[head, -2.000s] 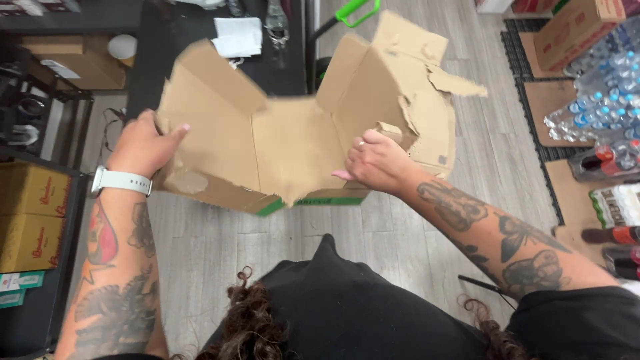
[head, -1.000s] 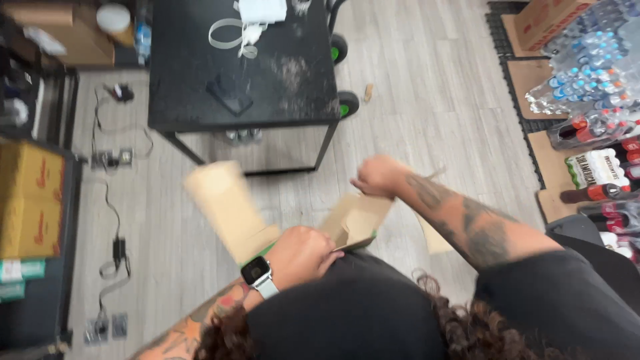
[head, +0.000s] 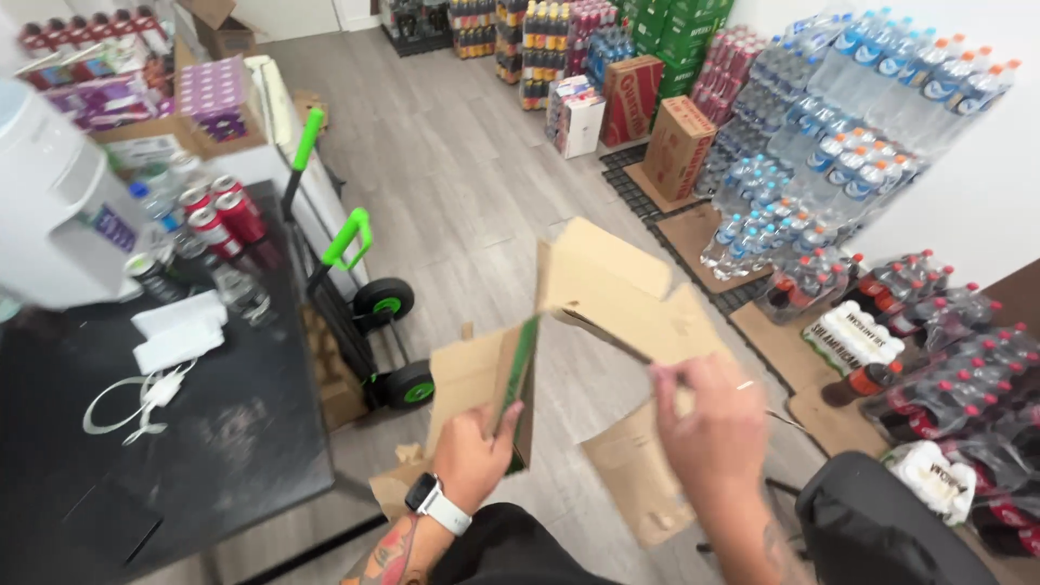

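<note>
My left hand (head: 475, 447) grips a bent cardboard piece with a green printed edge (head: 479, 370), low in the middle of the head view. To its right, my right hand (head: 715, 414) pinches the lower edge of a torn plain brown cardboard flap (head: 617, 301). The two parts meet or nearly meet at a corner between the hands; whether they are still joined I cannot tell. Beneath my right hand another flattened cardboard piece (head: 638, 471) lies on the floor. My right hand is slightly blurred.
At left stands a black table (head: 244, 422) with a white cable (head: 158, 394), paper and red cans (head: 219, 215). Beside it is a hand truck (head: 349, 244) with green handles. Packs of water bottles (head: 853, 146) and dark soda bottles (head: 959, 349) line the right wall. A black chair (head: 886, 512) is at lower right.
Two seconds ago both hands held one open cardboard box by its sides; now it is opened out or torn between them. The view has swung up and over the room.
</note>
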